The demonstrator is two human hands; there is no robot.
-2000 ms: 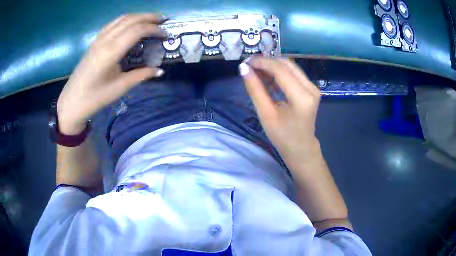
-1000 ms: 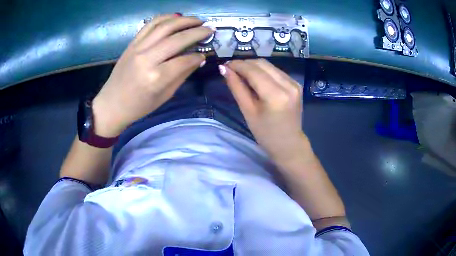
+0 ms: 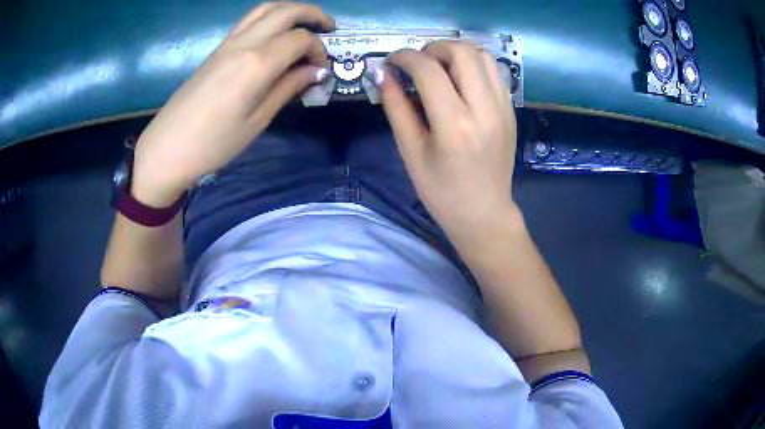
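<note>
A silver-grey four-position housing (image 3: 394,40) lies at the near edge of the green bench. One pale round insert (image 3: 349,69) with a dark centre shows between my hands; the other bays are mostly covered by my fingers. My left hand (image 3: 273,63) is over the housing's left part, fingertips bent at the left side of that insert. My right hand (image 3: 436,92) is over the right part, thumb and fingertips at the grey lobe just right of the insert. Whether either hand pinches a small piece is hidden.
Paired modules (image 3: 671,50) with white-centred rings rest on the green bench (image 3: 579,50) to the right. A perforated rail (image 3: 604,157) is below the bench edge at right. A blue stand (image 3: 664,209) and pale fabric (image 3: 734,209) are at the far right.
The housing shifted right from the first frame to the second. Since then, my right hand has moved up from below the edge onto the housing, and my left hand has moved slightly left.
</note>
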